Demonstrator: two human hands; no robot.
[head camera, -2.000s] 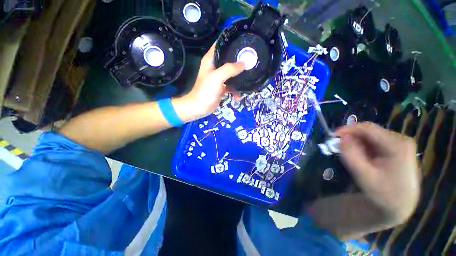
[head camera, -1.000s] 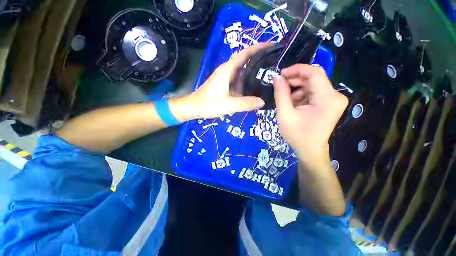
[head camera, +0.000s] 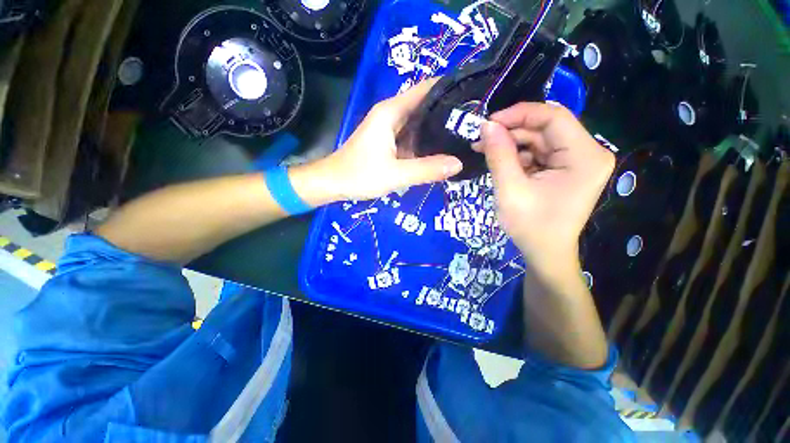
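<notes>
My left hand (head camera: 381, 156), with a light blue wristband, holds a black round housing (head camera: 446, 95) tilted above the blue tray (head camera: 325, 277). Its thumb lies on the near side of the housing. My right hand (head camera: 546, 164) pinches a small white wired board (head camera: 468, 125) between thumb and index finger, over the middle of the housing. Thin dark, reddish and white lead wires (head camera: 517, 59) run from the board up along the housing's arm. The board hides the housing's centre. Many white wired boards (head camera: 462, 268) lie tangled in the tray.
Black housings (head camera: 242, 82) with pale centres lie on the dark green bench at the upper left. Several more dark housings (head camera: 628, 183) lie at the right. Brown cardboard dividers (head camera: 693, 285) stand at the right, and more sheets (head camera: 78, 104) stand at the left.
My right hand has come in from the right, bringing a white board over the housing. My left hand has turned and tilted the housing. Over the last second both hands have shifted only slightly.
</notes>
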